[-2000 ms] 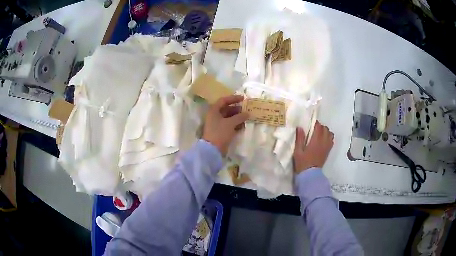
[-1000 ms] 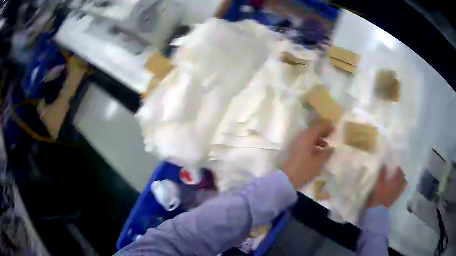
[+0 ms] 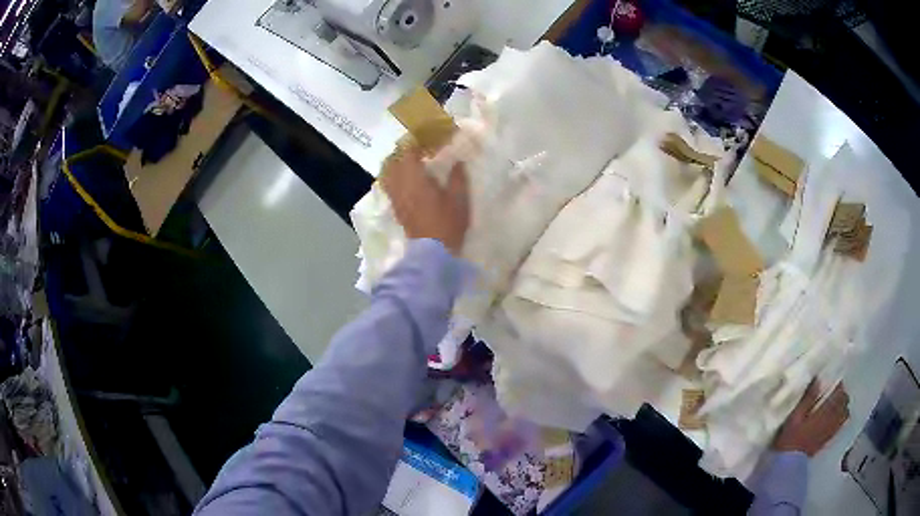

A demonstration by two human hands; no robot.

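Several cream-white cloth bundles lie side by side, bridging the gap between two white machine tables. My left hand (image 3: 432, 202) is at the left edge of the leftmost bundle (image 3: 565, 111), slightly blurred, just below a tan ticket (image 3: 422, 116); its grip cannot be told. The middle bundle (image 3: 615, 252) has folded layers and a tan ticket (image 3: 688, 151) at its top. My right hand (image 3: 813, 418) rests at the lower right edge of the right bundle (image 3: 777, 353), fingers on the cloth. More tan tickets (image 3: 728, 242) lie between the middle and right bundles.
A white machine head (image 3: 388, 25) stands on the left table (image 3: 333, 121). A blue crate (image 3: 605, 464) with a blue and white box (image 3: 432, 479) is below the bundles. Another blue crate (image 3: 746, 55) is behind. A pale bench (image 3: 277, 232) and yellow rails (image 3: 111, 222) are at left.
The view has swung left. My left hand has left the tickets beside the right bundle and moved to the leftmost bundle. My right hand has stayed by the right bundle, lower along its edge.
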